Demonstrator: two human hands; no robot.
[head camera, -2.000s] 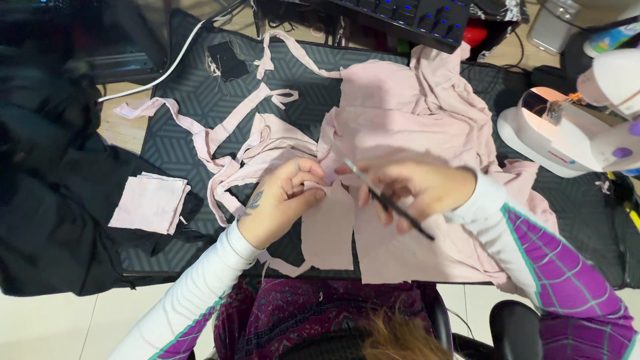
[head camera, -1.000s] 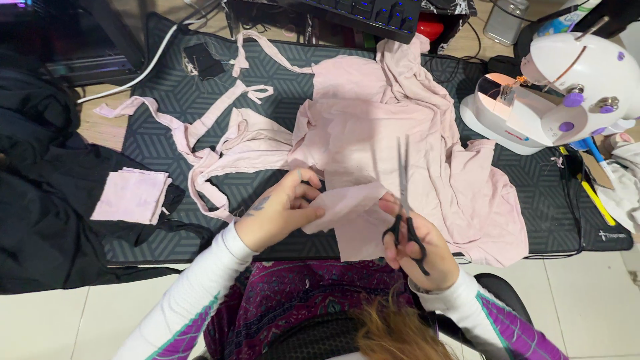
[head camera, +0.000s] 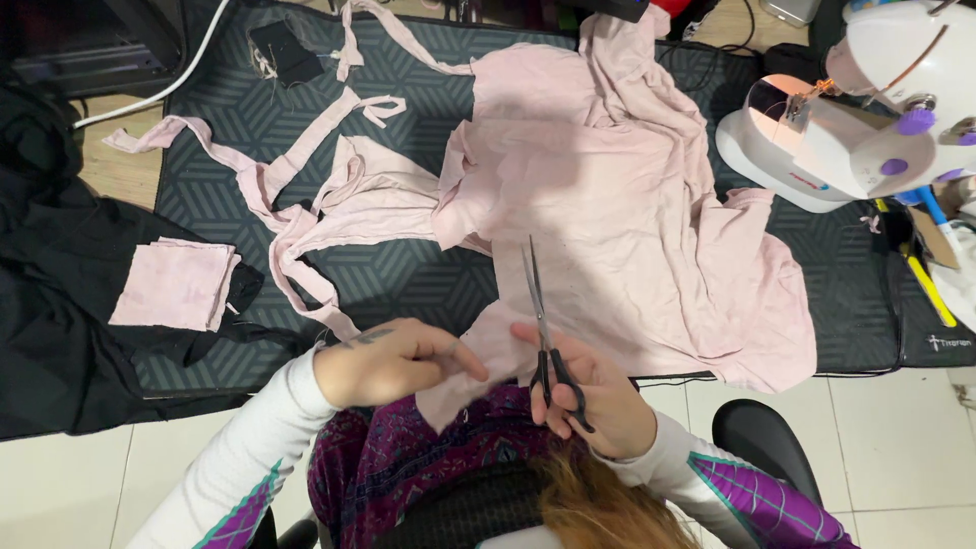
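Note:
My right hand (head camera: 595, 396) holds black-handled scissors (head camera: 538, 305) by the finger loops, blades pointing away from me and slightly parted. A small piece of pale pink fabric (head camera: 465, 381) hangs over the mat's front edge between my hands. The fingers of my left hand (head camera: 400, 362) reach over its left side; whether they pinch it I cannot tell. Beyond the hands spreads a large pale pink cloth (head camera: 595, 229), wrinkled on its right side. Pink fabric strips (head camera: 290, 252) curl to the left of it.
A stack of cut pink squares (head camera: 175, 282) rests on black fabric (head camera: 61, 305) at the left. A white mini sewing machine (head camera: 862, 114) stands at the back right, near a yellow-handled tool (head camera: 929, 290). A black patch with loose threads (head camera: 286, 53) lies at the back left of the patterned mat (head camera: 404, 282).
The small fabric piece, held up between my hands a second ago, now hangs lower at the mat's front edge. The scissors' blades were crossing the cloth by my left hand two seconds ago and now point away.

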